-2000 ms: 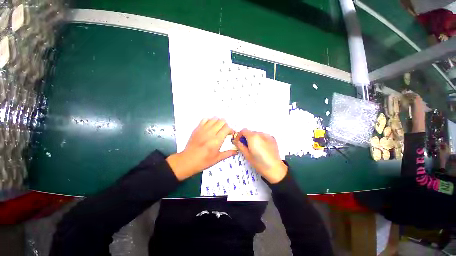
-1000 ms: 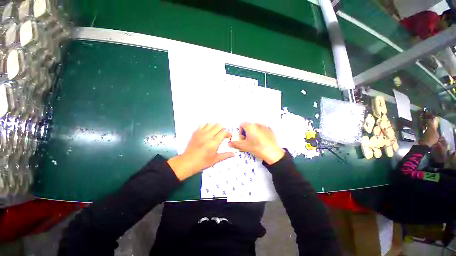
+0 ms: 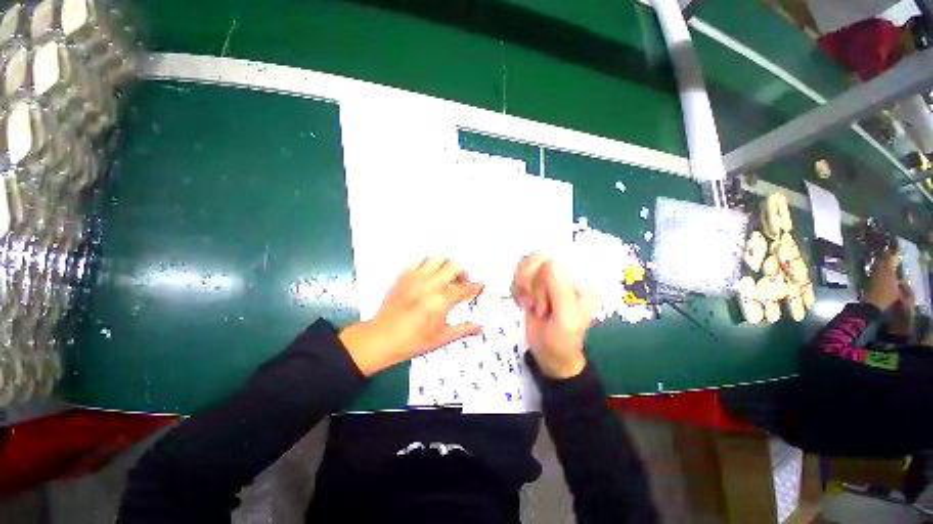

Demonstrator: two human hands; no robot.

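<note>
My left hand (image 3: 417,315) lies over the white marked sheets (image 3: 465,370), thumb and forefinger a little apart. A tiny pale or brownish bit may be at its fingertips, too small to tell. My right hand (image 3: 556,315) is just to its right, raised over the sheets' right side, slightly blurred, with fingers curled in. Whether the blue pen-like tool is inside it is hidden. Rows of small blue-dark marks show on the sheets below my hands. A plain white sheet (image 3: 384,194) lies under and left of them.
A heap of white scraps (image 3: 606,268) with a yellow-and-black tool (image 3: 634,281) is at right, then bubble wrap (image 3: 700,246) and cream housings (image 3: 778,268). Clear trays (image 3: 61,205) stack at left. A metal post (image 3: 696,102) stands behind. A neighbour's sleeve (image 3: 854,343) is far right.
My right hand has moved right, away from my left fingertips, and turned more upright. The blue tool seen in it earlier no longer shows. My left hand stays nearly in place.
</note>
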